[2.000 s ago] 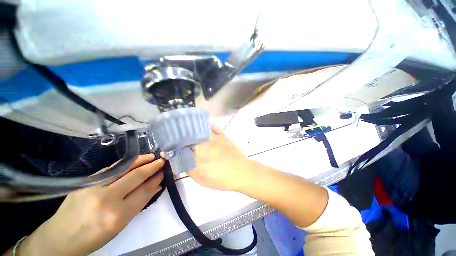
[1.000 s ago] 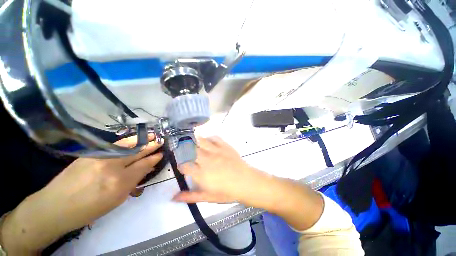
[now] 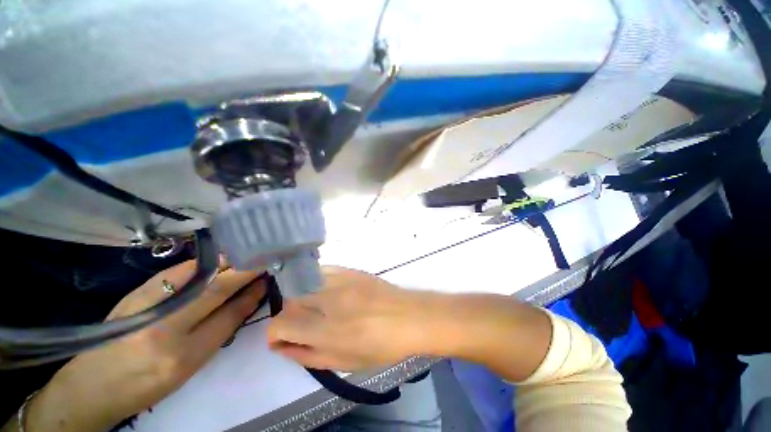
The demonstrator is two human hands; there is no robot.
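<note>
The dark garment piece [image 3: 93,270] lies at the left, mostly behind the machine head. My left hand [image 3: 161,333] has its fingers together on the cloth edge beside the needle area; its thumb is hidden. My right hand [image 3: 347,325] is closed around the narrow black tape [image 3: 342,386], just right of my left fingers. A short piece of tape shows between the hands, and the rest curves out below my right hand over the table edge. The grey ribbed tension dial [image 3: 269,226] covers the needle and presser foot.
The white machine head [image 3: 473,34] with a blue stripe fills the top. A dark block [image 3: 461,192] and yellow-green snips [image 3: 526,207] lie right of the needle area. Black strips [image 3: 651,224] hang at the right, above a blue crate [image 3: 621,337]. Ruler tape [image 3: 325,407] runs along the table edge.
My right hand has closed over the tape and moved slightly left and down from the needle area; less tape shows. The view has shifted, and the dial looks larger and further left than one second ago.
</note>
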